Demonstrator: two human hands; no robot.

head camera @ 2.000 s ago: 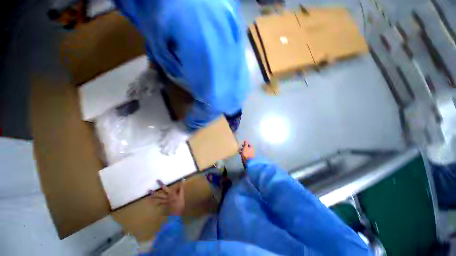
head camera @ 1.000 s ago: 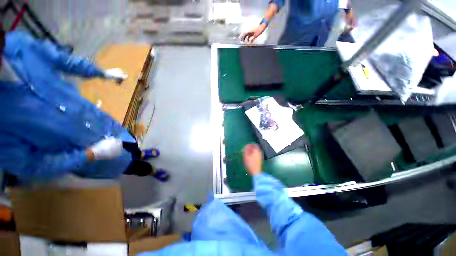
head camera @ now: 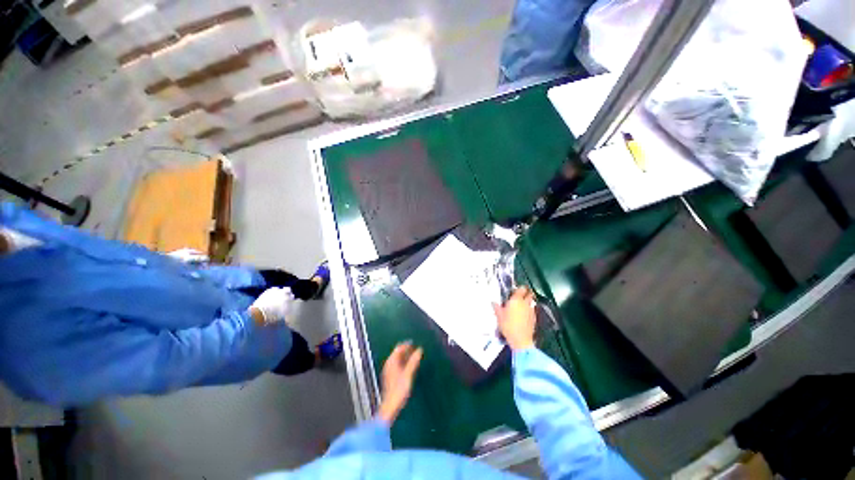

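White printed sheets [head camera: 451, 294] lie tilted on a dark flat panel on the green bench [head camera: 492, 150]. A small clear or dark bundle [head camera: 507, 274], blurred, lies along their right edge. My right hand [head camera: 517, 320] is on the right edge of the sheets at the bundle, its fingers bent down; whether it grips anything is unclear. My left hand [head camera: 399, 380] is bare and empty, held over the bench to the left of the sheets with its fingers apart.
Dark panels [head camera: 405, 199] lie at the back left, others [head camera: 682, 298] at the right. A metal post [head camera: 614, 103] rises beside a heap of clear bags [head camera: 722, 103]. A person in blue with white gloves [head camera: 141, 323] stands left, near flat cartons [head camera: 175, 205] on the floor.
The view has shifted closer over the bench. My right hand has reached the sheets and bundle, and my left hand has come into view. The open carton has left the picture.
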